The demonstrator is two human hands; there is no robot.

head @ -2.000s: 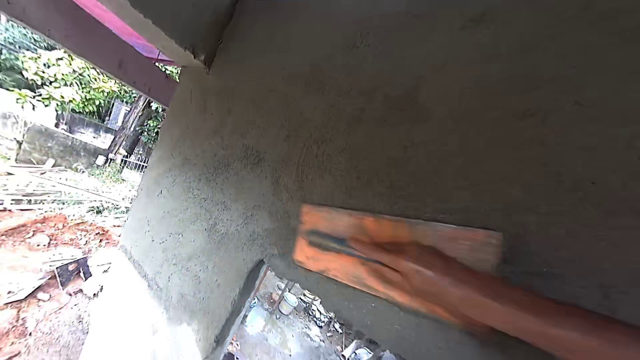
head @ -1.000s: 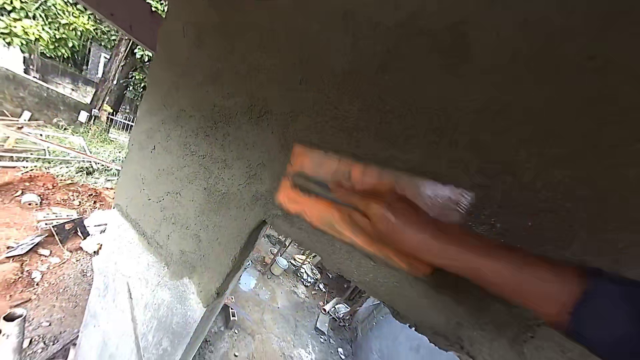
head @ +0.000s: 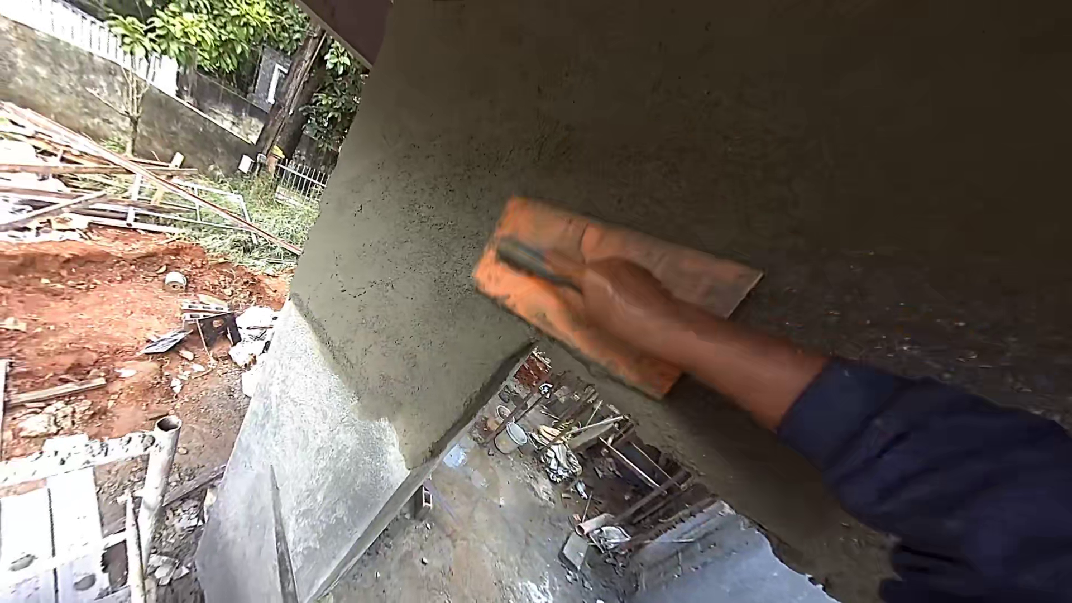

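My right hand [head: 624, 301], at the end of a dark blue sleeve, is closed around the dark handle of an orange plastering float [head: 703, 272]. The float is tilted, its left end higher, and lies against or very near the wet grey plaster wall [head: 435, 201]. Below the float is the lower edge of the plaster, beside the corner of an opening. Left of that corner the damp plaster ends over a paler, drier surface [head: 327, 452]. My left hand is not in view.
Through the opening, far below, lie a white bucket [head: 510, 437], pipes and debris on a concrete floor. At lower left stand a metal pipe [head: 161, 477] and pale planks [head: 54, 528]. Beyond are red soil [head: 75, 285], piled timber [head: 100, 180] and a boundary wall [head: 50, 71].
My right hand still holds the float, which has changed its tilt against the wall. The view has shifted, showing more of the ground at the left and below.
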